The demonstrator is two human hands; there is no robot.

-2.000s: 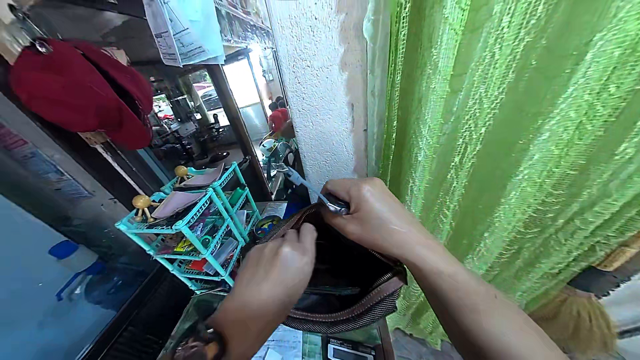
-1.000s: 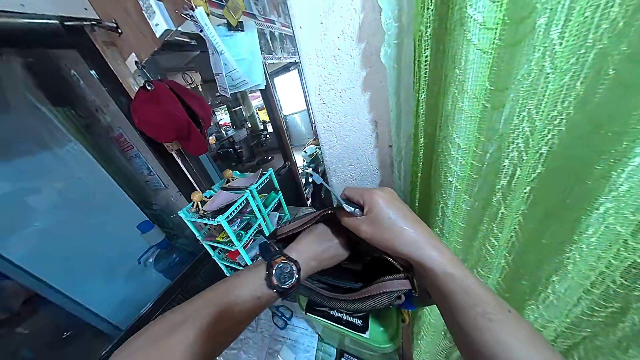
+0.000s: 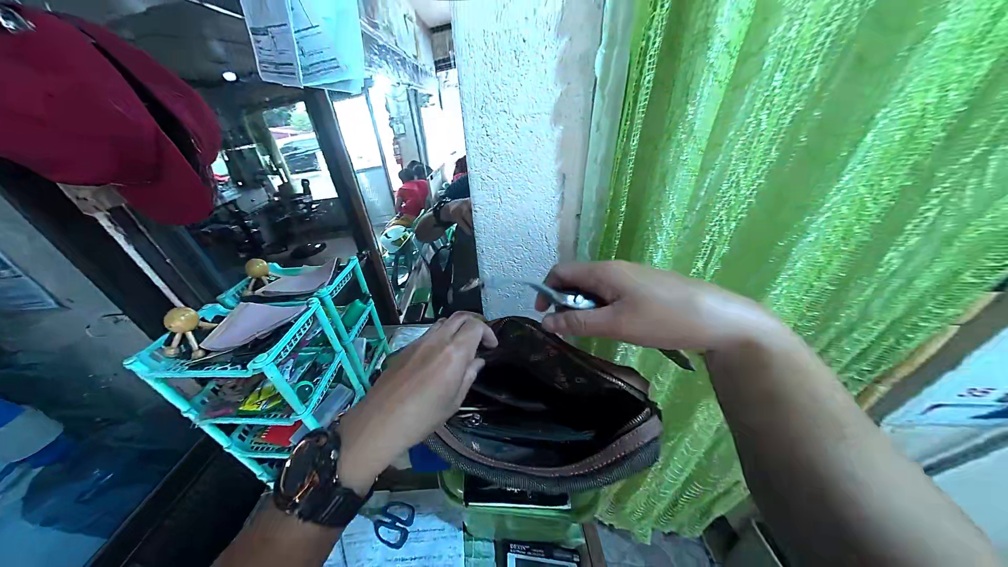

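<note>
A dark bag with a brown zippered edge gapes at the centre, its inside dark. My left hand, with a black watch on the wrist, rests at the bag's left rim, fingers curled; whether it pinches the rim is unclear. Above the bag's far right edge, my right hand is closed around a shiny metal tool whose thin end points left; its exact kind is unclear. Below the bag stands a green plastic container, with dark-handled scissors on papers to its left.
Turquoise plastic racks with small items stand at left, below a red cap. A textured white pillar rises ahead, beside a green curtain. People appear in the background. A boxed calculator lies at the bottom.
My left hand was inside the bag a second ago and is now at its left rim. My right hand still holds the metal tool. The view has shifted.
</note>
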